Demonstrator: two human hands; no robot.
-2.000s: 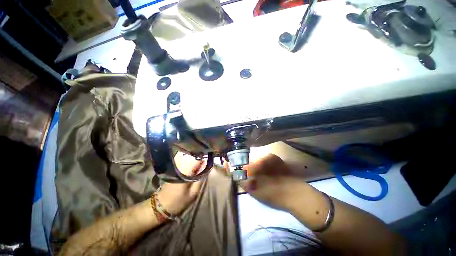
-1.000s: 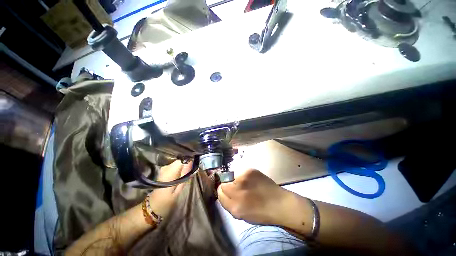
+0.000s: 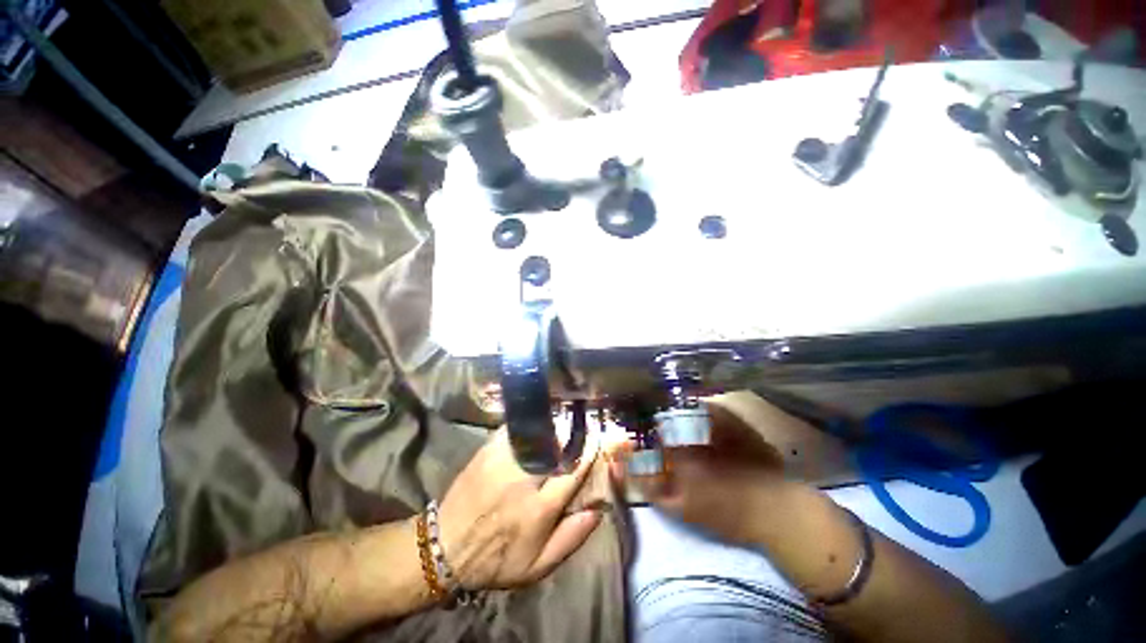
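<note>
The shiny olive-brown lining fabric (image 3: 302,364) lies in a crumpled heap left of the sewing machine head (image 3: 754,276) and runs down under my left hand (image 3: 522,509). My left hand lies on the lining with fingers stretched toward the needle area, pressing it. My right hand (image 3: 729,484) is blurred, its fingers at the fabric edge behind the tension knob (image 3: 685,425). The take-up lever guard (image 3: 534,396) covers some left fingertips. The needle and presser foot are hidden by the guard and knob.
Blue-handled scissors (image 3: 930,471) lie right of my right hand, with a dark flat object (image 3: 1081,502) beyond. A dark post (image 3: 484,138) stands on the head. Behind are a red cloth (image 3: 804,44), a cardboard box (image 3: 251,38) and pale shiny fabric (image 3: 553,63).
The view has shifted, so the machine sits further right and lower. My left hand now lies flatter and more visible on the lining. My right fingers have moved in behind the knob.
</note>
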